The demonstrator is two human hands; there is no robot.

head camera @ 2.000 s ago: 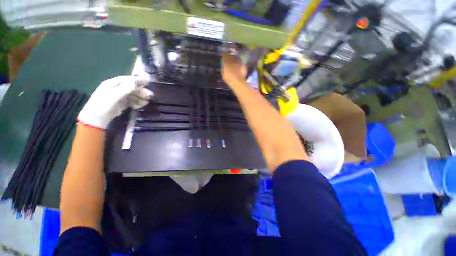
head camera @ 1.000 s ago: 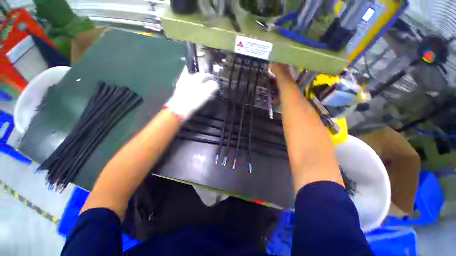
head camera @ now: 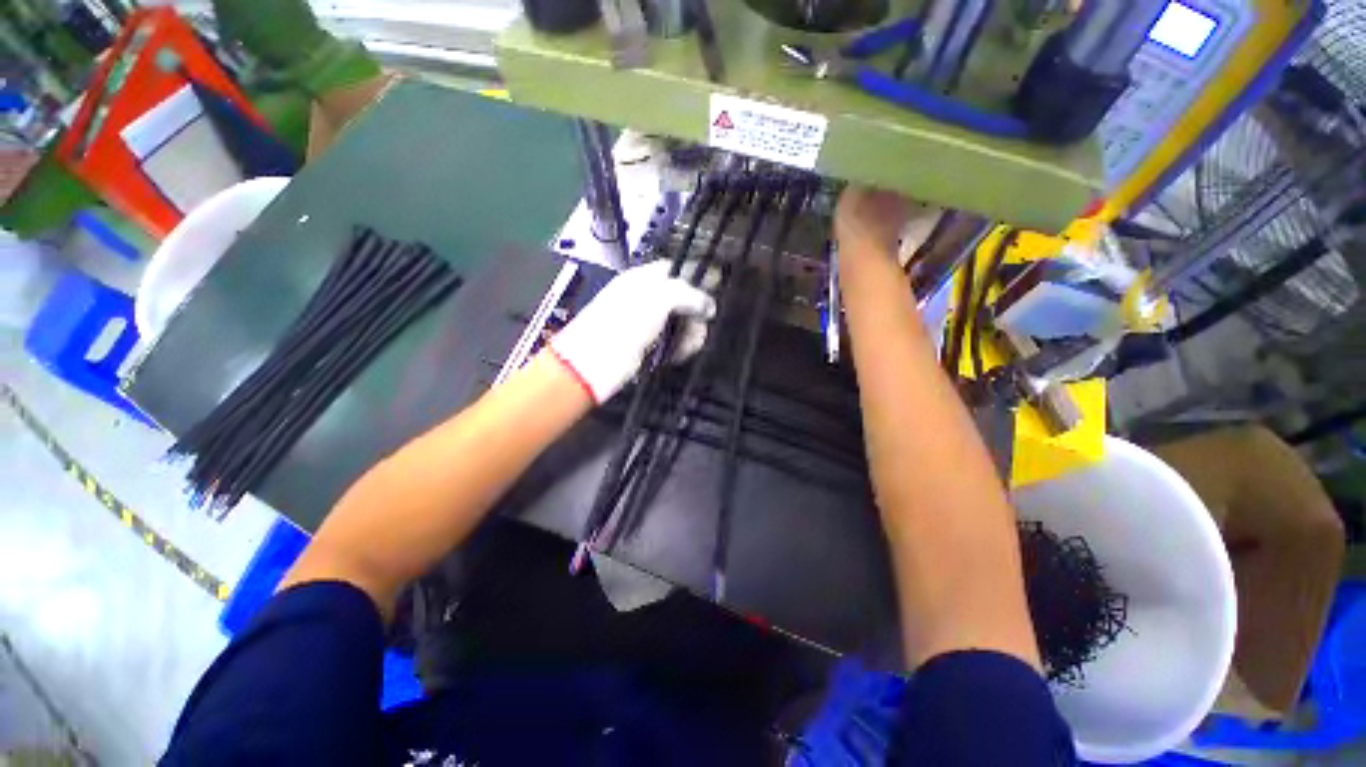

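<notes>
Several thin black cables (head camera: pixel 730 405) run from the mould area under the olive-green press head (head camera: pixel 929 135) toward me over the dark plate (head camera: pixel 794 555). Their upper ends show black knobs in a row; coloured tips show at the lower ends. My left hand (head camera: pixel 637 322), in a white glove with a red cuff, is closed around some of these cables below the mould. My bare right hand (head camera: pixel 873 217) is at the right of the mould, partly hidden by the press head; its fingers cannot be made out. More cables lie crosswise on the plate.
A cable bundle (head camera: pixel 322 360) lies on the green mat (head camera: pixel 435 158) at left. A white tub (head camera: pixel 1176 599) with black scrap (head camera: pixel 1067 599) stands at right beside a yellow part (head camera: pixel 1061 435). Another white tub (head camera: pixel 195 247) and an orange-red object (head camera: pixel 150 113) are at far left.
My left hand has moved from the mould's left side onto the hanging cables and closed on some. Those cables have shifted toward me and their lower ends have drawn together. My right hand remains beside the mould.
</notes>
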